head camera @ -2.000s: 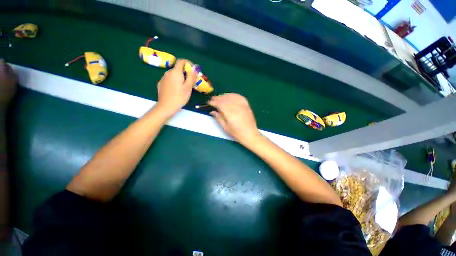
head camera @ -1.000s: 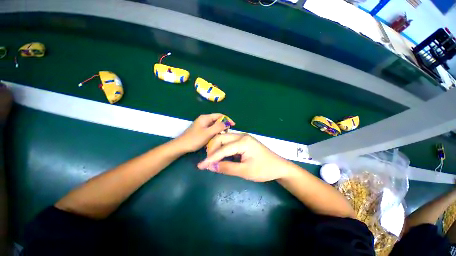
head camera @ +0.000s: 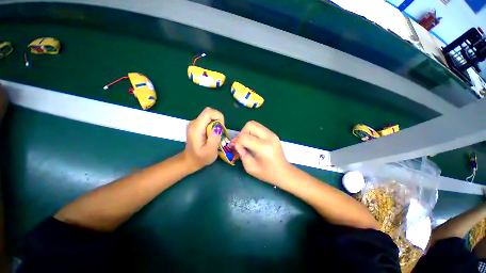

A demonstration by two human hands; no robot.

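My left hand [head camera: 203, 137] grips a yellow toy shell [head camera: 229, 156] over the near metal rail. The shell's open side faces up, and red, blue and white parts show inside it. The left thumb presses on its upper end. My right hand [head camera: 261, 152] is at the shell's right side, its thumb and forefinger pinched together at the inner parts. What the right fingertips hold is too small and blurred to tell.
Yellow shells [head camera: 206, 77] lie on the green belt [head camera: 298, 101], some with red leads. A pale metal beam [head camera: 415, 136] crosses at right. Beside my right forearm are a white round cap [head camera: 353, 182] and a clear bag [head camera: 383, 205] of gold-tan parts. Another person's arm [head camera: 458, 224] shows at far right.
My hands have turned the shell so its open side shows, and the right fingers now pinch at its inside. The shells on the belt have shifted right.
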